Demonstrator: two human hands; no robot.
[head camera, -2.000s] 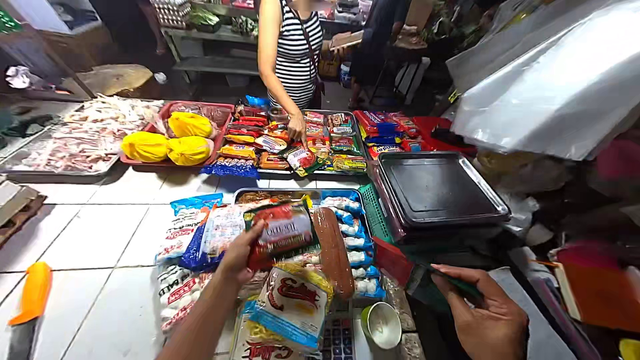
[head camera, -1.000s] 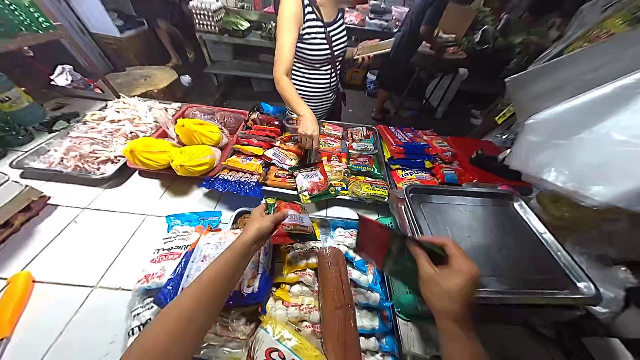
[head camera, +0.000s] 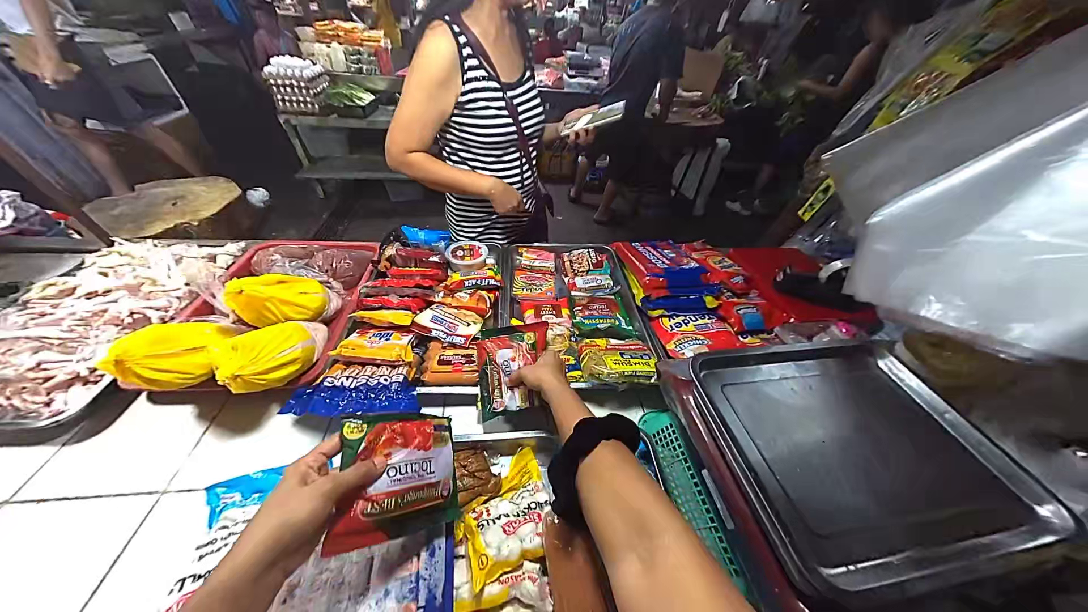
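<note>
In my left hand (head camera: 319, 493) is a red and green tocino packet (head camera: 398, 480), held above bags of frozen food at the lower middle. My right hand (head camera: 541, 374) reaches forward, a black band on its wrist, and grips a second tocino packet (head camera: 501, 370) at the near edge of the metal trays. Around it lie packaged meats, among them a yellow dimsum pack (head camera: 618, 361) and an orange hotdog pack (head camera: 450, 364). Nearer me, a yellow bag of chicken balls (head camera: 507, 527) rests in another tray, partly hidden by my right forearm.
Yellow-wrapped bundles (head camera: 276, 353) sit in a red tray; raw chicken pieces (head camera: 102, 314) fill a tray at left. A dark metal tray (head camera: 880, 459) is at right beside a green basket (head camera: 693, 493). Across the counter stands a person in a striped top (head camera: 493, 119), with plastic bags (head camera: 977, 195) hanging at right.
My right hand has moved forward to the trays and now grips a packet there. The dark red and green item it held is no longer seen in it. The person opposite has drawn a hand back from the packets.
</note>
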